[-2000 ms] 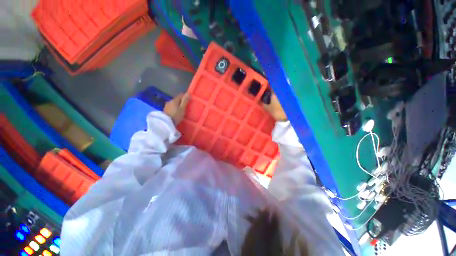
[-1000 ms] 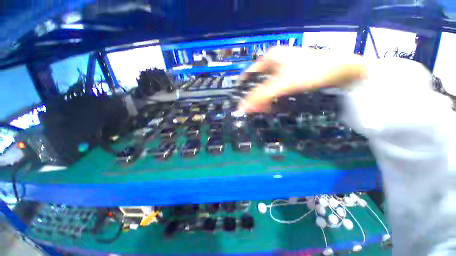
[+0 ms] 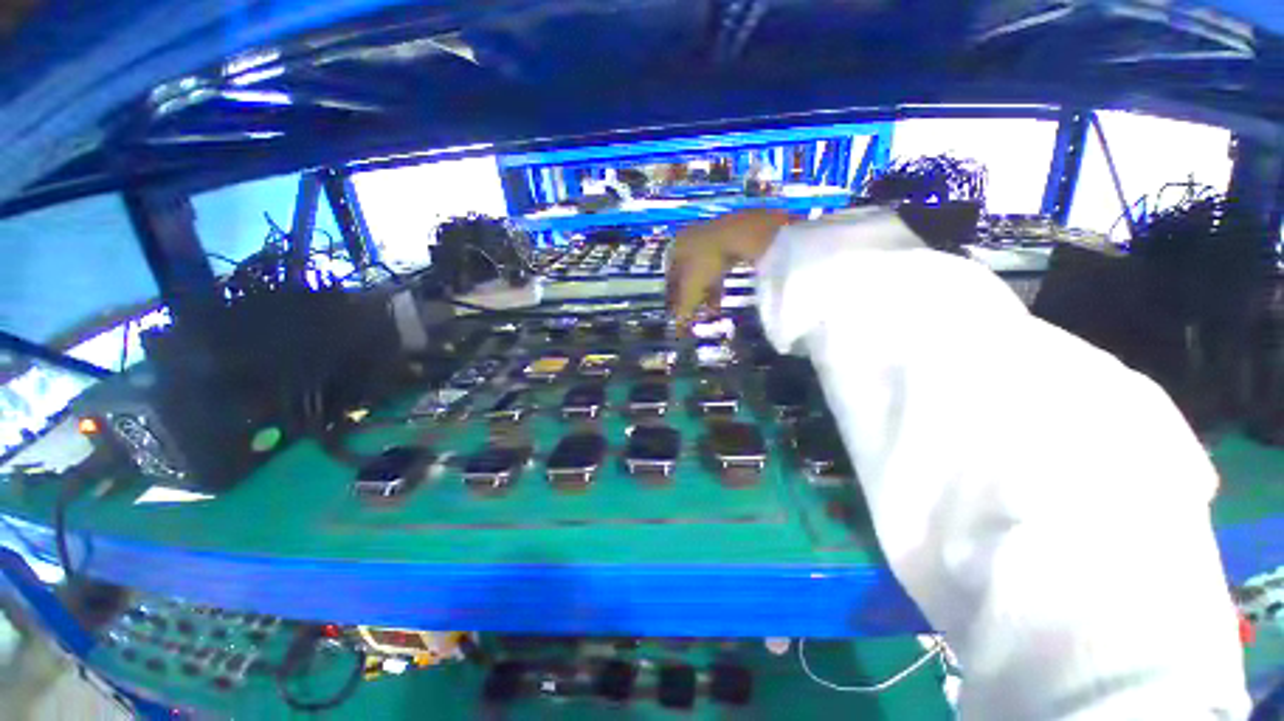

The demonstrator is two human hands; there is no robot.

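My right hand [image 3: 715, 268] reaches in from the right over the upper shelf, in a white sleeve. Its fingers point down at the back rows of smartwatch bodies, near a lit one [image 3: 713, 330]. Whether the fingers touch or hold a watch cannot be told. Dark watch bodies sit in rows on the green mat [image 3: 592, 540], such as one in the front row [image 3: 652, 449]. A few farther back show yellowish or pale screens [image 3: 546, 366]. The sleeve hides part of the rows at the right. My left hand is out of view.
A black power box [image 3: 197, 435] with an orange-red light and tangled cables stands at the left. The blue shelf edge [image 3: 465, 594] runs across the front. The lower shelf holds dark watches [image 3: 676, 686], a cream box [image 3: 408, 644] and a white lead. Blue beams cross overhead.
The view has swung from the orange-red tray held in both hands to the rack shelf. The tray and left hand have left the picture. The right hand remains over the back rows since one second ago.
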